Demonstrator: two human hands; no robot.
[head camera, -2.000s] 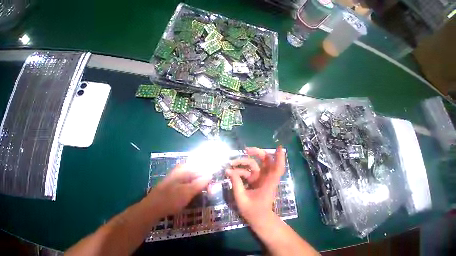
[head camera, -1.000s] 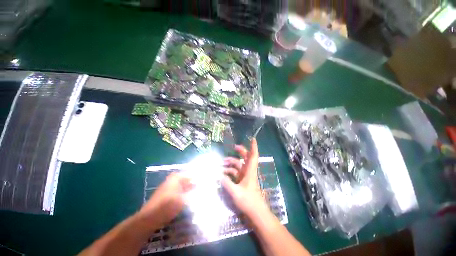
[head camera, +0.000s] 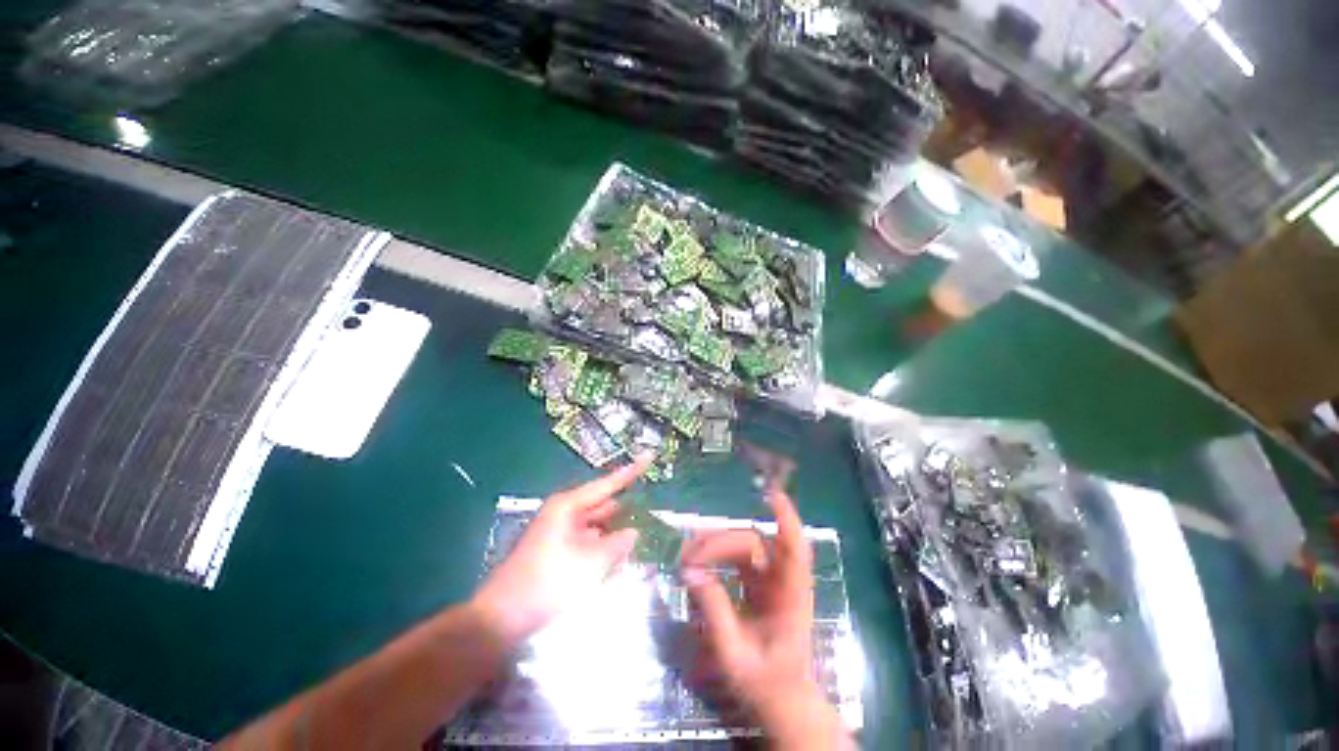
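Note:
My left hand (head camera: 565, 555) is over the left part of a clear gridded sheet (head camera: 844, 580), index finger stretched to the lower edge of a loose pile of small green and grey circuit boards (head camera: 592, 385). No board shows in its grasp; contact with the pile is unclear. My right hand (head camera: 756, 624) is over the sheet's right part, fingers bent, index finger raised. A small, blurred dark piece (head camera: 770, 470) is at that fingertip. White glare and both hands hide much of the sheet. A clear tray (head camera: 817, 352) heaped with boards stands behind the pile.
A striped dark sheet stack (head camera: 162, 396) and a white smartphone (head camera: 350, 379) lie left. A plastic-covered tray of darker boards (head camera: 984, 587) and a long white strip (head camera: 1167, 602) lie right. Lidded cups (head camera: 911, 220) stand upper right. Dark stacked trays (head camera: 646, 66) stand behind.
The view has shifted, showing more of the bench's back. My left hand has opened and moved its index finger up to the loose pile. The dark piece has stayed by my right index fingertip.

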